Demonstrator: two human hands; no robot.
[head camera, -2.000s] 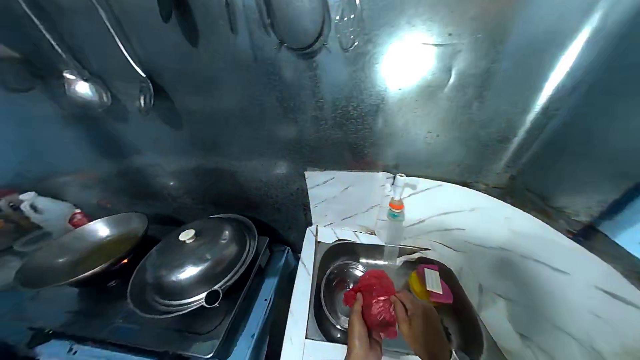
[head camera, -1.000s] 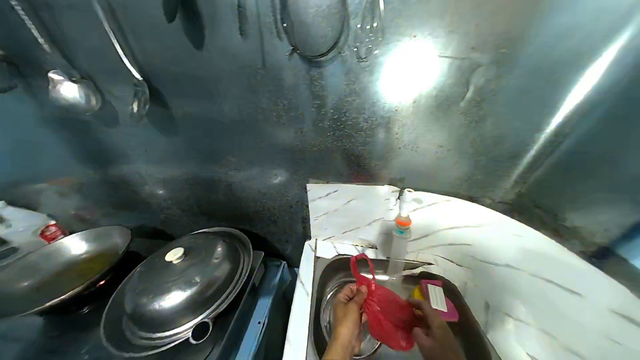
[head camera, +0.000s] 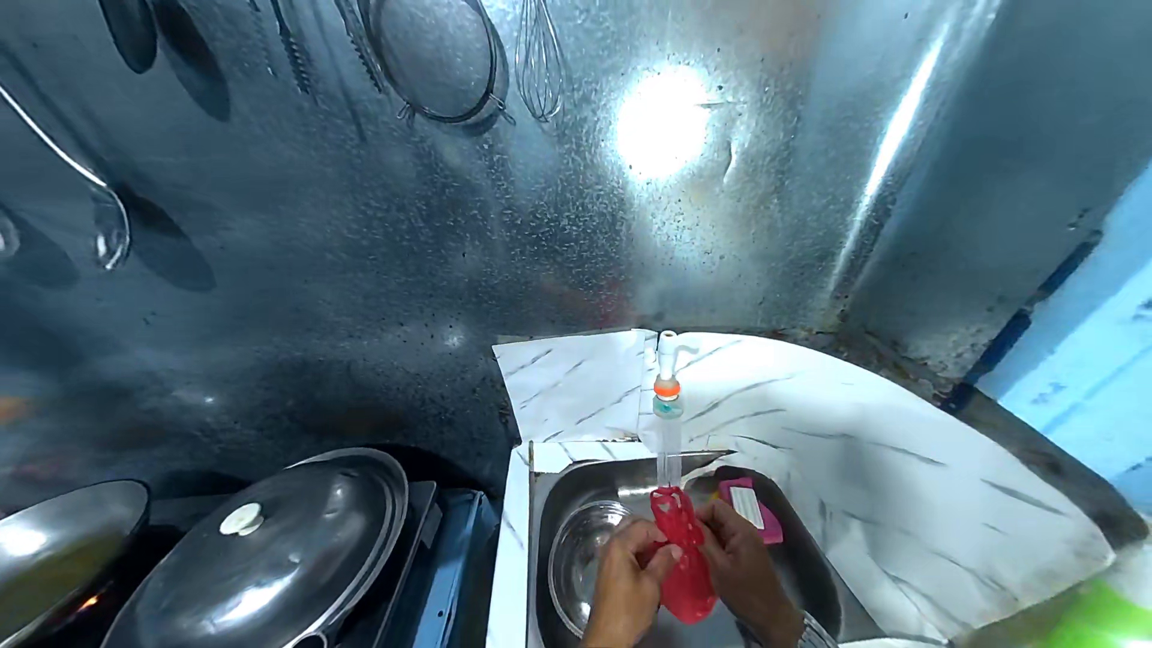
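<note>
Over the steel sink (head camera: 814, 576), a red plastic bag (head camera: 686, 576) hangs between my two hands, its top just below the faucet (head camera: 667, 387) with an orange ring. My left hand (head camera: 627, 576) pinches the bag's left side with thumb and fingers. On its right side, my right hand (head camera: 740, 562) grips the upper part. The bag bulges at the bottom; its contents are hidden. A round metal bowl (head camera: 569, 576) lies in the sink, partly behind my left hand. Behind my right hand is a pink item with a white label (head camera: 772, 524).
To the left a gas stove carries a lidded wok (head camera: 297, 558) and an open pan (head camera: 72, 549) holding yellowish liquid, with a flame glow beside it. A strainer (head camera: 494, 90), a whisk (head camera: 540, 67) and ladles hang on the metal wall. Marble-pattern sheeting (head camera: 864, 450) surrounds the sink.
The red bag was bunched in both hands, then held by its handle loops with its body hanging to the right. Now it hangs upright between both hands, nearer the faucet.
</note>
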